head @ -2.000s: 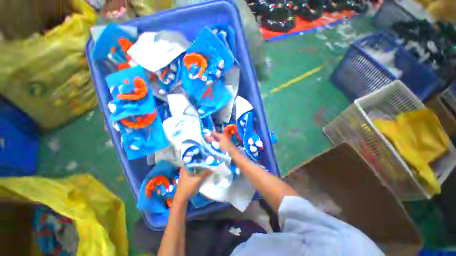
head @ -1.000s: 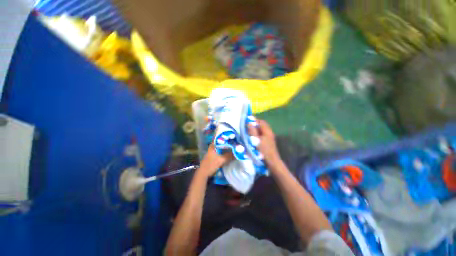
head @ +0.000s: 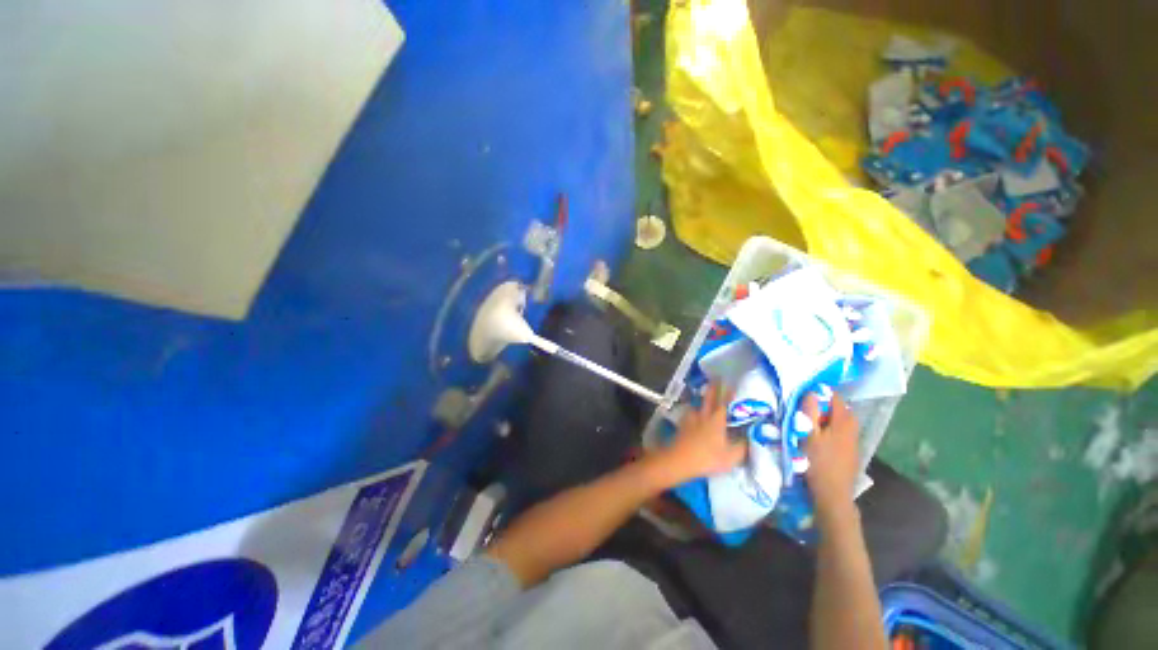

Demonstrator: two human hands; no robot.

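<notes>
A bundle of blue and white toy skins (head: pixel 794 330) lies in and over a small white basket (head: pixel 899 333) on my lap. My left hand (head: pixel 702 438) is on the near left side of the bundle, fingers around its edge. My right hand (head: pixel 832 444) holds the bundle's right side. The skins are stacked loosely, with white bobbles showing. The thin metal stuffing nozzle (head: pixel 591 364) points from its white flange (head: pixel 499 324) to the basket's left edge.
The blue machine (head: pixel 381 254) fills the left, with a whitish plate (head: pixel 178 140) and a safety sign (head: pixel 191 597). A carton with a yellow liner bag (head: pixel 876 248) stands at the upper right, holding several toy pieces (head: pixel 991 152). A blue tote's rim (head: pixel 965 610) shows at the lower right.
The view has turned from the tote past the carton to the machine. The bundle, gathered from the tote and carried over in both hands, is now down in the basket.
</notes>
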